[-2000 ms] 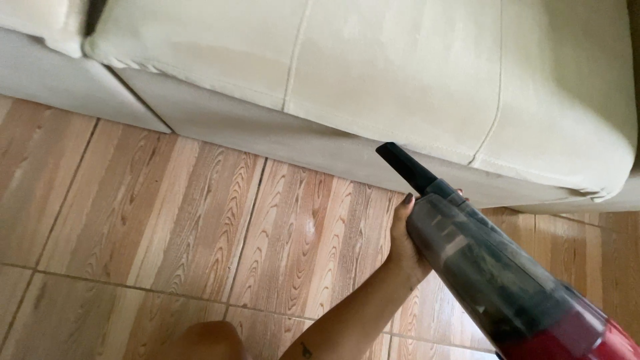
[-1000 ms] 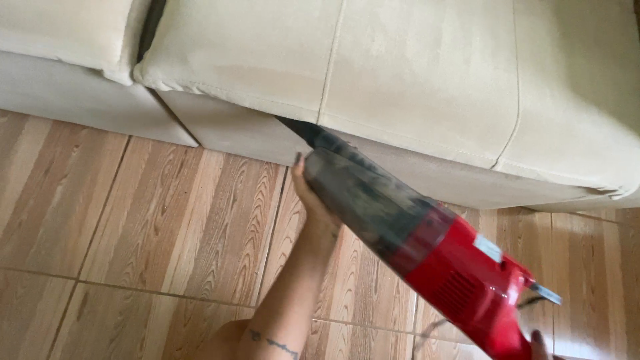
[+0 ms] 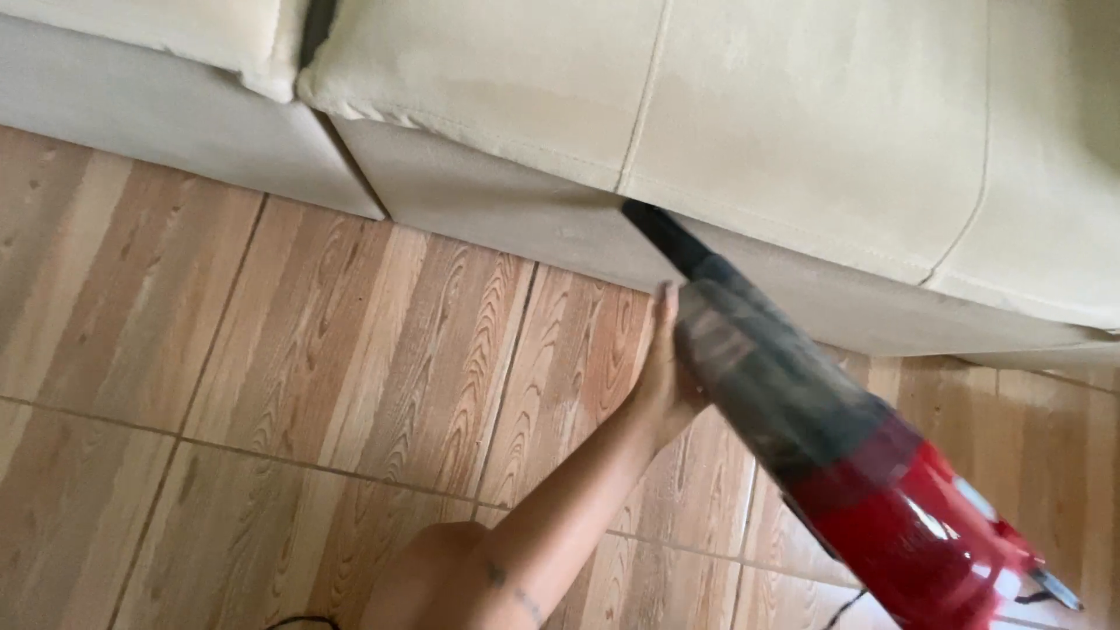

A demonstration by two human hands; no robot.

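Observation:
A red handheld vacuum cleaner [image 3: 901, 516] with a smoky clear dust canister [image 3: 779, 376] slants across the right half of the view. My left hand [image 3: 674, 367] grips the canister near its front, from the left and below. The black crevice nozzle [image 3: 665, 236] points up and left, its tip at the lower edge of a cream sofa cushion [image 3: 787, 114], by a vertical seam. Behind the nozzle is the pale fabric front of the sofa base [image 3: 525, 206]. The vacuum's rear end runs out at the bottom right, and my right hand does not show.
A second sofa section [image 3: 131, 87] stands at the left, past a narrow dark gap [image 3: 346, 157]. The floor has wood-look tiles [image 3: 350, 350] with grout lines. Pieces of thin dark cord [image 3: 302, 621] lie at the bottom edge. My bare knee [image 3: 429, 560] is low in the view.
Two seconds ago the nozzle was farther right along the cushion edge; it moved left, then slightly back right. A part of my right hand showed at the vacuum's rear one second ago and has left view.

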